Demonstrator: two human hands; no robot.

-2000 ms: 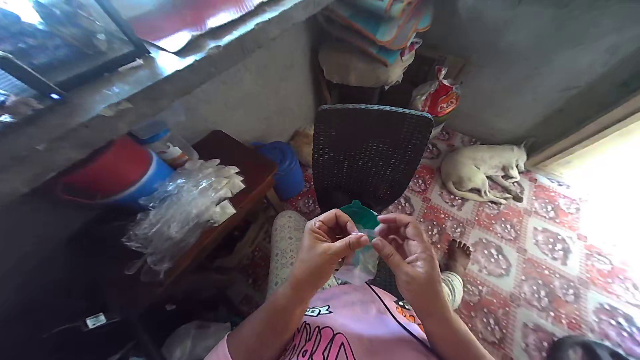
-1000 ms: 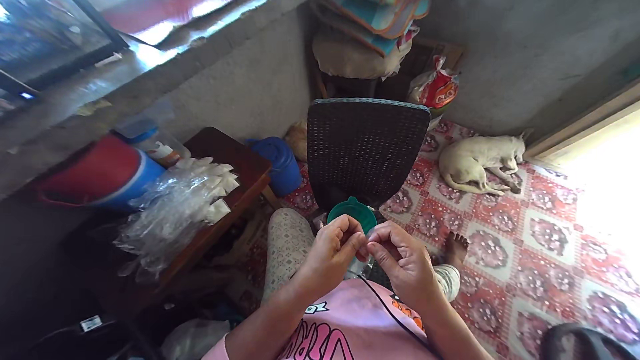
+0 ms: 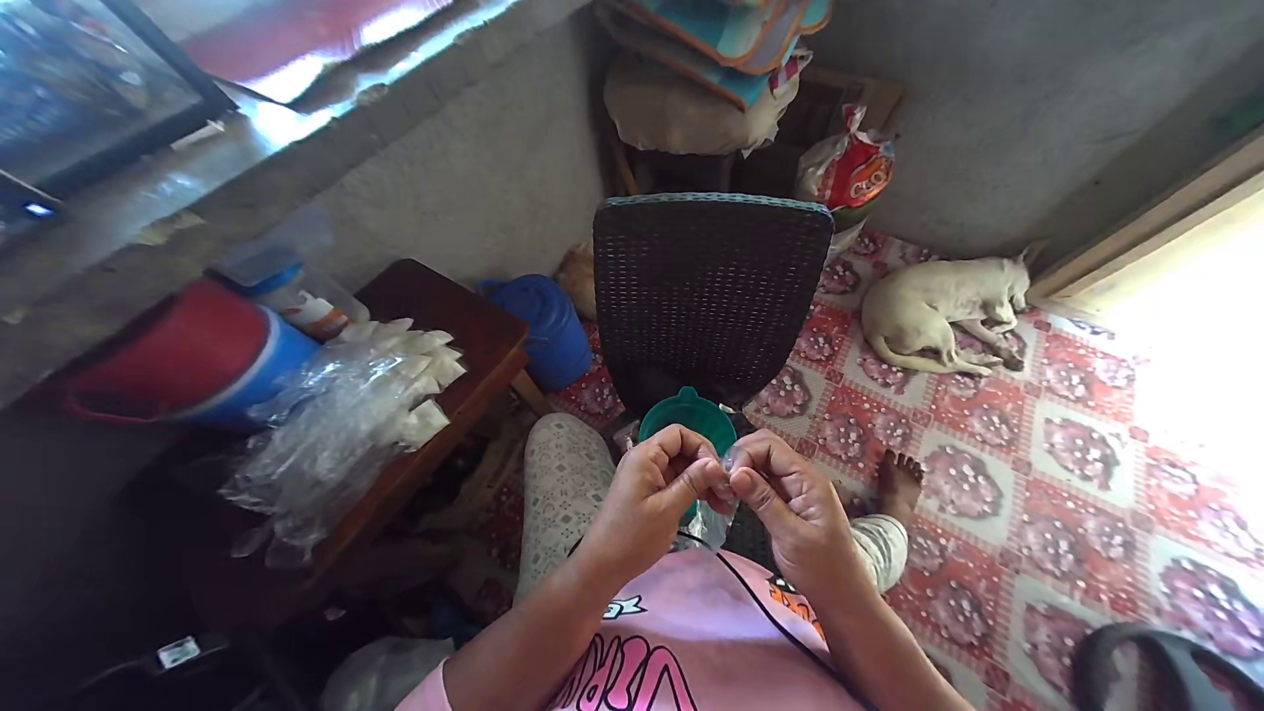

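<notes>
My left hand [image 3: 667, 484] and my right hand [image 3: 790, 494] meet in front of my chest, thumbs and index fingers pinched on a small clear plastic bag [image 3: 713, 525] that hangs below them. What the bag holds cannot be made out. Just beyond my fingers is a green plastic bowl [image 3: 688, 411], on or near the seat of a dark woven chair [image 3: 713, 286]; my hands cover part of it. To the left, a pile of clear plastic bags with pale contents [image 3: 365, 395] lies on a wooden table.
The brown wooden table [image 3: 474, 326] also bears a red and blue bucket [image 3: 178, 355] and a clear container [image 3: 321, 301]. A blue lidded bucket [image 3: 543, 331] stands beside it. A pale dog [image 3: 938, 311] lies on the patterned floor at right. A black curved object [image 3: 1165, 657] is at the lower right.
My hands have stayed close together at the green bowl, with small shifts of the fingers. The fingertips were further apart two seconds ago and now almost touch.
</notes>
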